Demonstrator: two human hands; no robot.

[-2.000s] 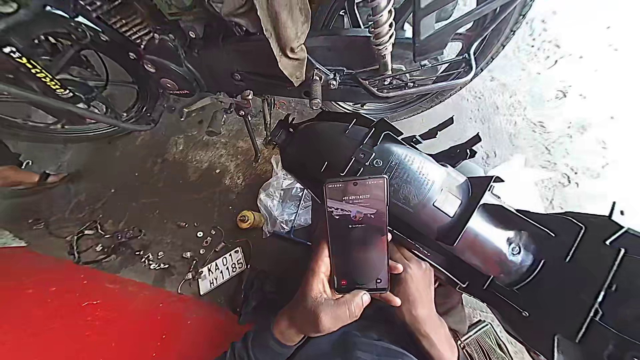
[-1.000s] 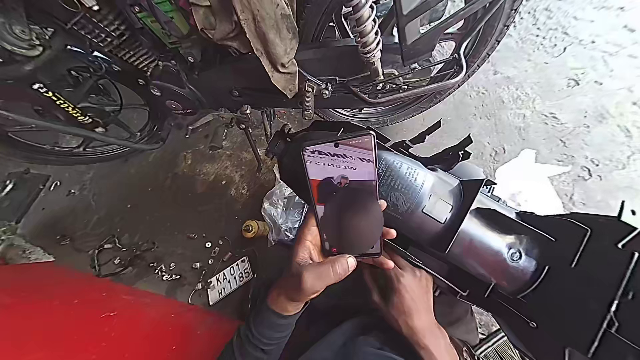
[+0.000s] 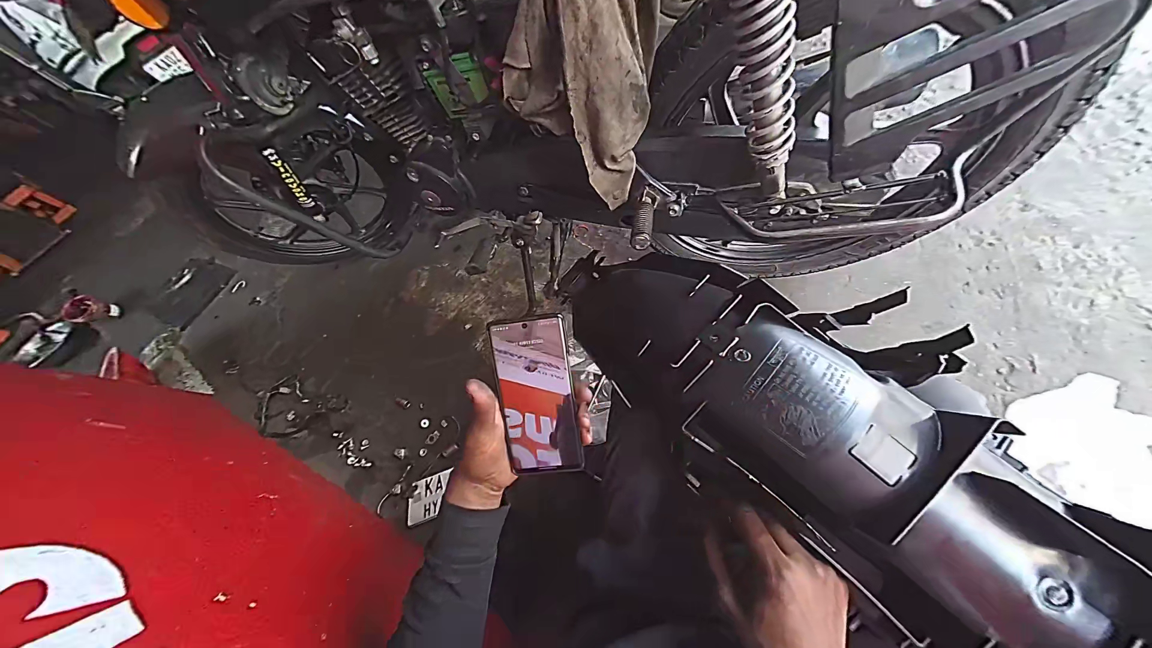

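Observation:
My left hand (image 3: pixel 489 450) holds a smartphone (image 3: pixel 538 396) upright from its lower left, the fingertips showing at the phone's right edge. The lit screen shows an orange and white picture. At the lower right, my right hand (image 3: pixel 781 580) rests beside the lower edge of a black plastic motorcycle rear fender (image 3: pixel 801 396); its fingertips are blurred and dark, and nothing is plainly seen in it. The fender lies slantwise across my lap and bears moulded writing. Partly behind my left sleeve is a number plate (image 3: pixel 428 497) on the floor.
A motorcycle (image 3: pixel 576 162) stands across the top, with a stained cloth (image 3: pixel 589 85) hanging over it, a coil-spring shock absorber (image 3: pixel 767 85) and rear wheel. A red surface (image 3: pixel 180 504) fills the lower left. Small hardware and a wire harness (image 3: pixel 292 405) lie on the floor.
My right hand has moved away from the phone, down and to the right along the fender. The picture on the phone's screen has changed. The view has shifted.

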